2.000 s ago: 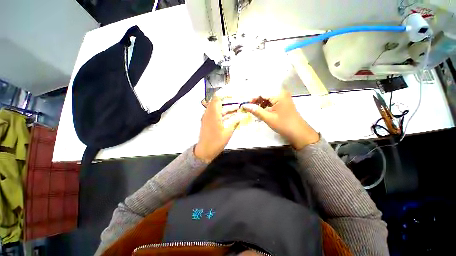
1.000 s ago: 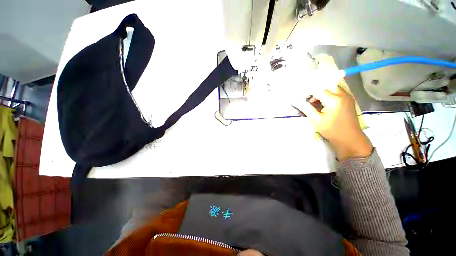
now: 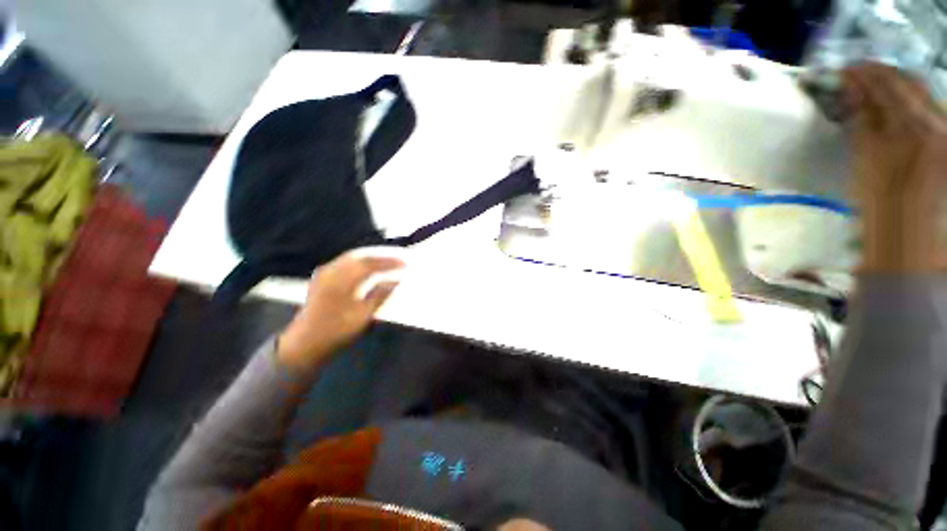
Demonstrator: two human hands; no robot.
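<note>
The black bag-like workpiece lies at the left of the white table. Its black strap runs right to the needle area of the sewing machine. My left hand is at the table's front edge, just below the workpiece. Its thumb and fingers close on a small white curved item, too blurred to name. My right hand is raised at the machine's far right end, blurred. Its fingertips are near a dark part there, and whether it grips anything cannot be told.
A blue hose and a yellow strip lie at the machine bed. Dark scissors loops show at the table's right edge, partly behind my right arm. A round-rimmed bin is below. Olive and red checked cloths hang at left.
My right hand has moved from beside the needle area up to the machine's right end. My left hand has come into view with a white item. The view has shifted; the strap end remains near the needle.
</note>
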